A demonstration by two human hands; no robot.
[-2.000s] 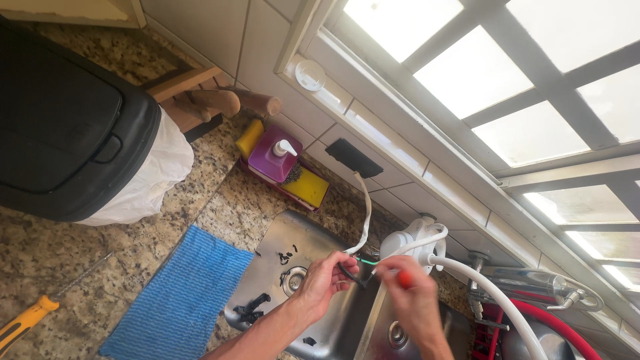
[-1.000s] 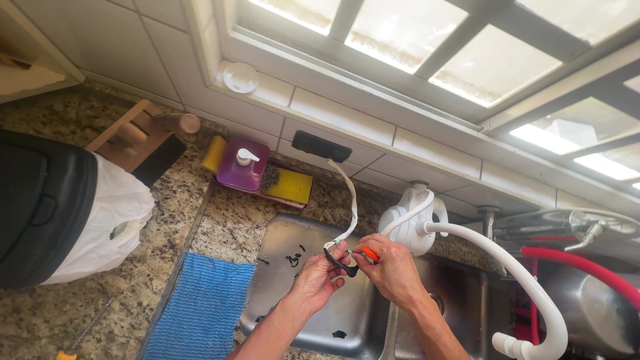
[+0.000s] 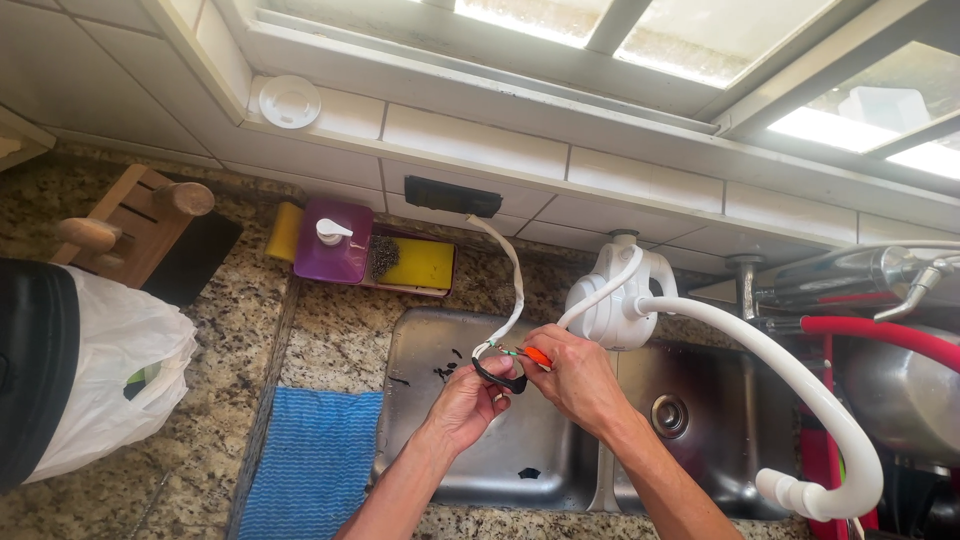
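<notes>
Over the left basin of a steel double sink [image 3: 495, 465], my left hand [image 3: 469, 397] pinches the end of a cable with black-wrapped leads [image 3: 499, 381]. The white cable [image 3: 516, 281] hangs from a black-taped opening [image 3: 452, 196] in the tiled wall. My right hand [image 3: 574, 371] holds a small tool with an orange handle [image 3: 537, 358], its tip against a thin green wire [image 3: 508, 350]. The kind of tool cannot be told. Behind my right hand is a white electric faucet heater [image 3: 615, 292] with a curved white spout [image 3: 787, 367].
Left of the sink lie a blue cloth [image 3: 311, 457], a purple soap dispenser [image 3: 334, 240] with a yellow sponge [image 3: 424, 262], a wooden knife block [image 3: 135, 225] and a bin with a white bag [image 3: 124, 367]. Black scraps [image 3: 529, 473] lie in the basin. At right runs a red hose [image 3: 885, 334].
The orange-handled tool has been brought in against the green wire, and my hands stay close together at the cable end. The view has shifted and turned.
</notes>
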